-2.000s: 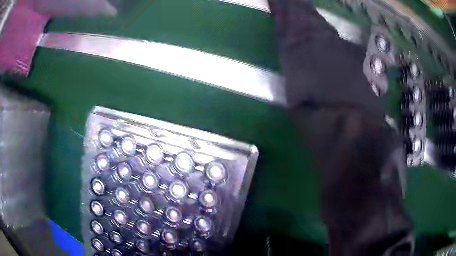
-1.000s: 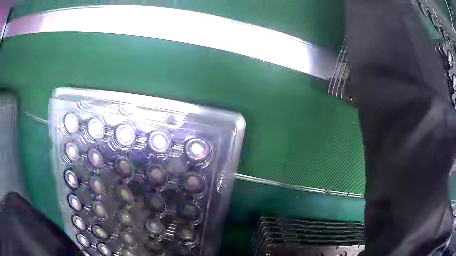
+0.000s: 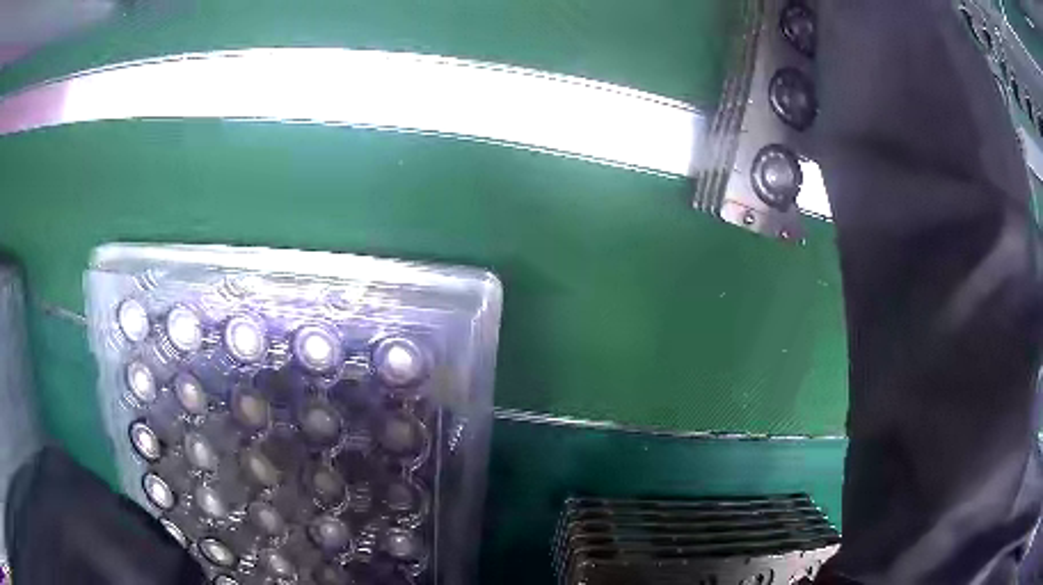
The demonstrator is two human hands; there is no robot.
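A clear blister tray (image 3: 466, 343) lies at the lower left with rows of round parts (image 3: 318, 347) in its pockets. A stack of four-hole plates (image 3: 732, 211) with dark rings (image 3: 778, 175) lies at the upper right, partly hidden behind a dark sleeve. Another stack of plates (image 3: 698, 560) is cut off by the bottom edge. The dark sleeve of my right arm (image 3: 938, 286) runs from top to bottom at the right. A dark sleeve (image 3: 86, 531) shows at the bottom left. Neither of my hands can be made out.
A long bright metal strip (image 3: 400, 103) crosses the green textured surface (image 3: 641, 297) behind the tray. A thin seam separates this surface from the smooth green bench. A translucent grey block (image 3: 14, 389) stands at the left edge. More dark metal pieces show at the top right corner.
The plates with dark rings have come into view beside the right sleeve. Since the earliest frame, a left sleeve and the lower plate stack have appeared. The whole view has shifted.
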